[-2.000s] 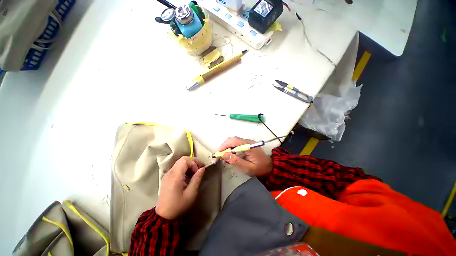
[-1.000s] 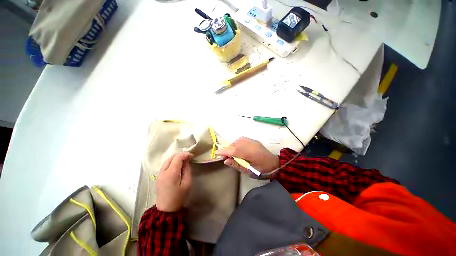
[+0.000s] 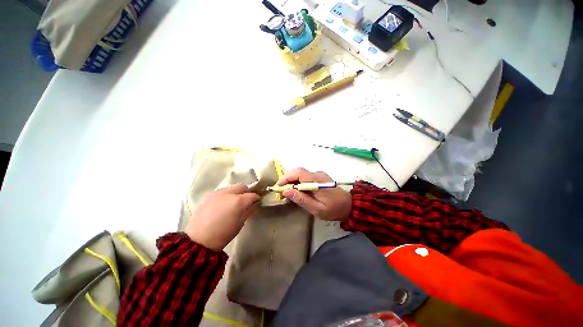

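A beige bag piece (image 3: 272,255) with yellow seam binding (image 3: 279,170) lies at the table's front edge, partly towards the lap. My left hand (image 3: 225,214) pinches its cloth near the upper seam. My right hand (image 3: 319,197) holds a slim pale yellow corded tool (image 3: 307,186), lying nearly level, its tip at the cloth close beside my left fingertips. The exact contact of the tip is too small to tell.
A second beige piece (image 3: 86,271) lies front left. A green-handled tool (image 3: 355,152), yellow pen (image 3: 325,92), snips-like tool (image 3: 419,124), tool cup (image 3: 300,54) and power strip (image 3: 351,38) lie beyond. A blue basket (image 3: 105,56) stands back left; a plastic bag (image 3: 463,159) hangs right.
The bag piece has been turned and folded, with more of its lower part showing. My left hand has moved in beside the tool tip. The tool has swung from slanting down to nearly level.
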